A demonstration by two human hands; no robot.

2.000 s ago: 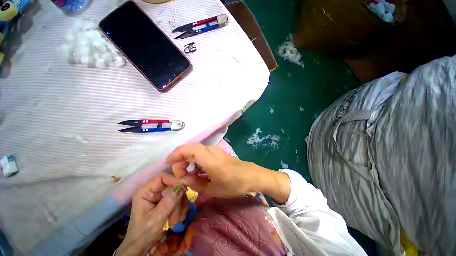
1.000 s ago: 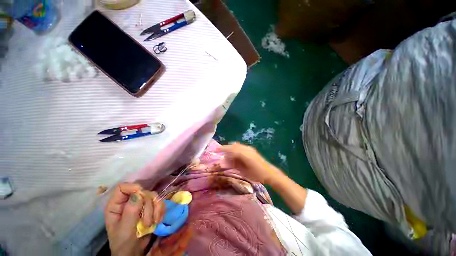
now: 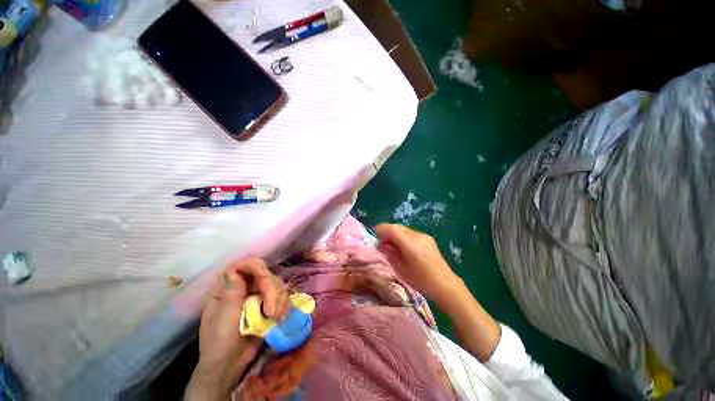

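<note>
My left hand (image 3: 235,313) holds a small plush toy (image 3: 288,329) over the lap, its fingers curled round it. The toy has a blue curved body and yellow end pieces, one with a dark mark. My right hand (image 3: 419,254) is apart from the toy, to its right above the pink apron, with fingers curled and fingertips close together. No needle can be made out at the fingertips, and I cannot tell whether the hand holds one or a thread.
On the striped table (image 3: 329,117) lie thread snips (image 3: 227,196) near the edge, a second pair (image 3: 302,29), a smartphone (image 3: 212,70), white stuffing (image 3: 129,74) and a small white block (image 3: 16,267). A grey sack (image 3: 627,227) stands right on the green floor.
My hands were together at the toy, then parted with pale thread showing between them. My right hand is now farther right. The toy has turned and sits more openly in my left hand.
</note>
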